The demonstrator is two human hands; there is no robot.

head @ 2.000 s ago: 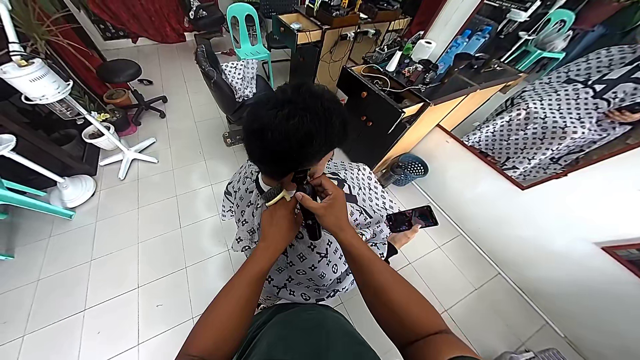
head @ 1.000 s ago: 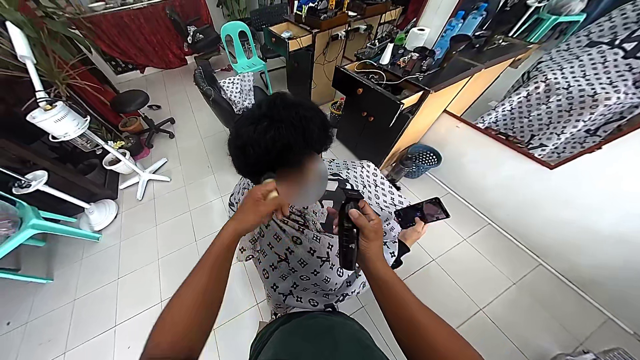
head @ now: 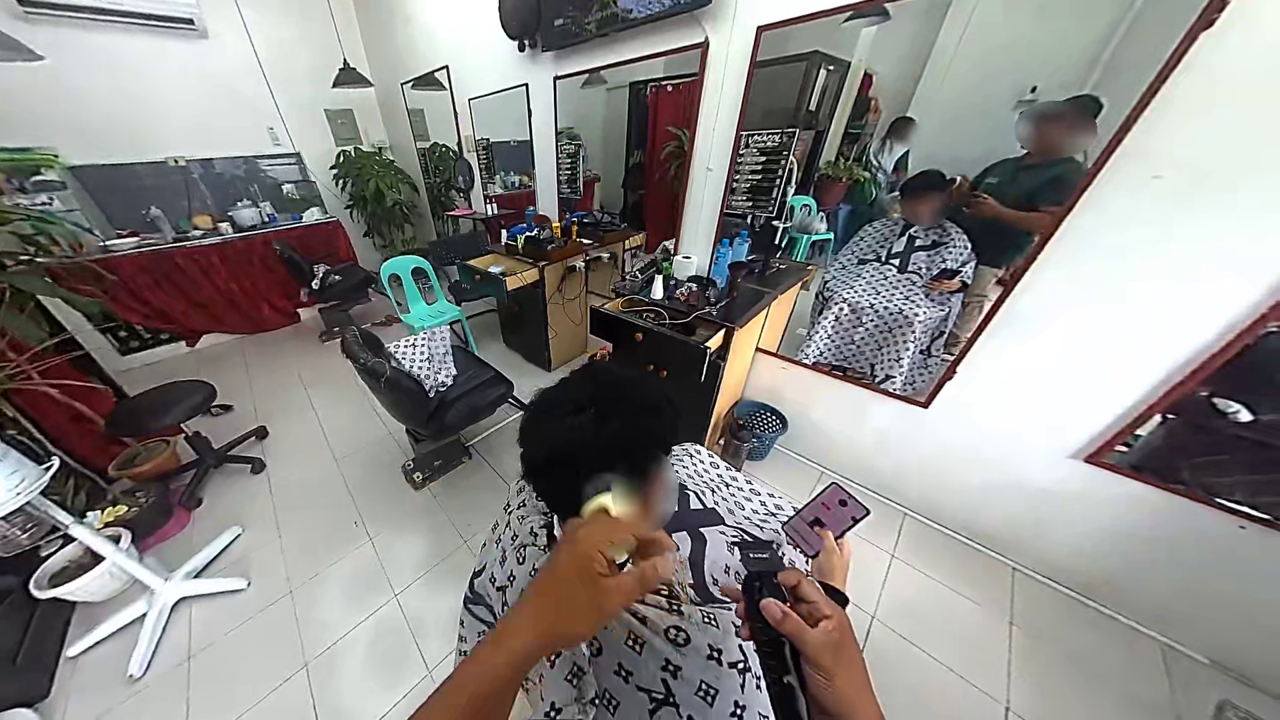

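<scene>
A person with dark hair (head: 600, 430) sits before me under a white-and-black patterned barber cape (head: 650, 650). My right hand (head: 815, 630) is shut on a black hair clipper (head: 768, 630), its head pointing up, held over the cape. My left hand (head: 600, 570) is beside the person's head, around a small pale-yellow object (head: 603, 505), blurred, perhaps a brush. The seated person's hand (head: 832, 562) holds a phone (head: 827, 518) to the right of the clipper.
A black cabinet (head: 660, 370) with an open drawer and barber supplies stands ahead. Beside it is a blue basket (head: 762, 430). A black barber chair (head: 440, 390), a wheeled stool (head: 175, 408) and a green plastic chair (head: 425, 295) stand left. A large mirror (head: 900, 230) hangs at right.
My hands were together at the head two seconds ago; they are now apart, the clipper lower right in my right hand. The view has tilted up strongly.
</scene>
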